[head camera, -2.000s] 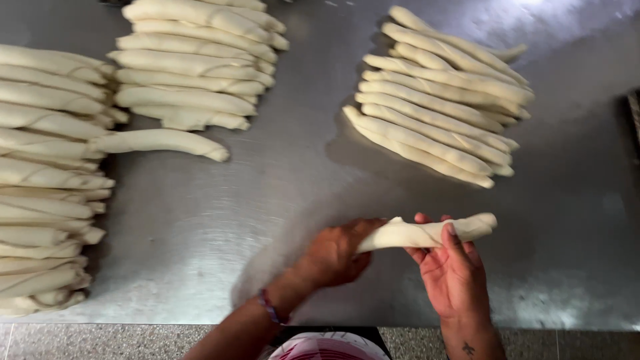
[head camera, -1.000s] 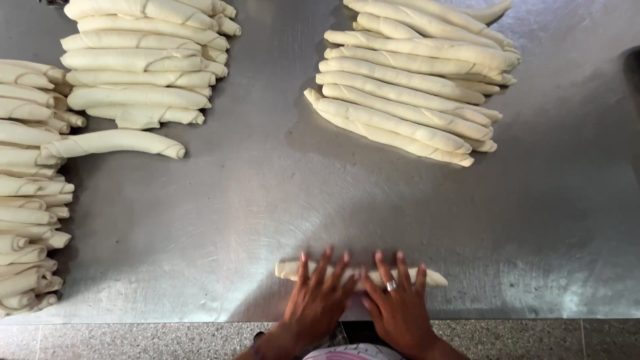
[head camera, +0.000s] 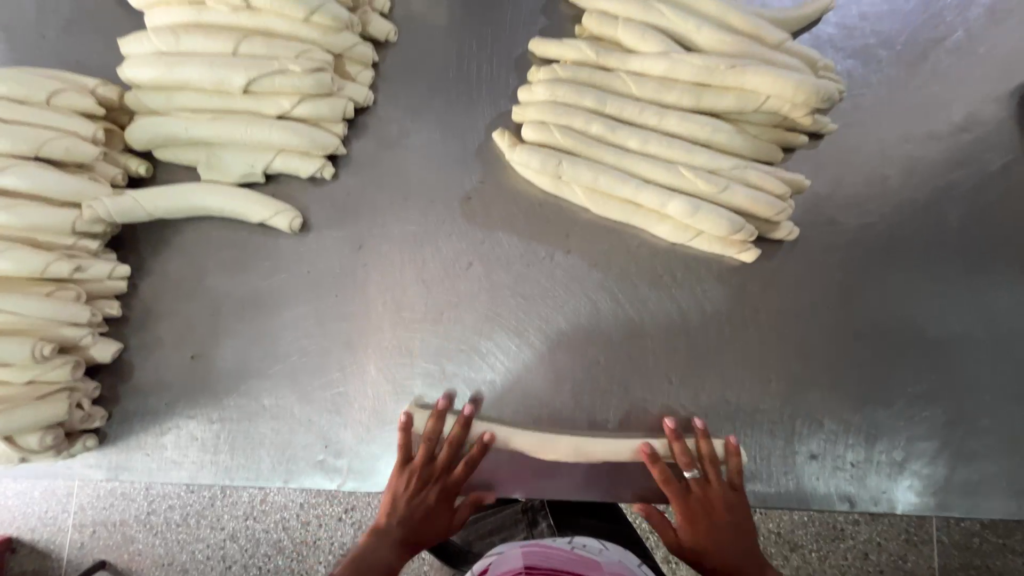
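A thin rope of pale dough (head camera: 568, 444) lies crosswise near the front edge of the metal table. Flat on its left end rests my left hand (head camera: 436, 472), fingers spread. My right hand (head camera: 700, 488), with a ring on one finger, lies the same way over the right end. Neither hand grips the dough; both palms face down. Beyond them, toward the upper right, is a stack of long slim dough ropes (head camera: 648, 136).
Thicker rolled dough pieces (head camera: 232, 76) are piled at the upper left, and another pile (head camera: 48, 320) runs down the left side. One single roll (head camera: 200, 202) juts out from that pile. The steel table's front edge (head camera: 240, 485) borders a speckled floor (head camera: 208, 528).
Two seconds ago both hands held the dough piece up; one second ago they lay close together on it. Now they are far apart, and the dough is longer and thinner.
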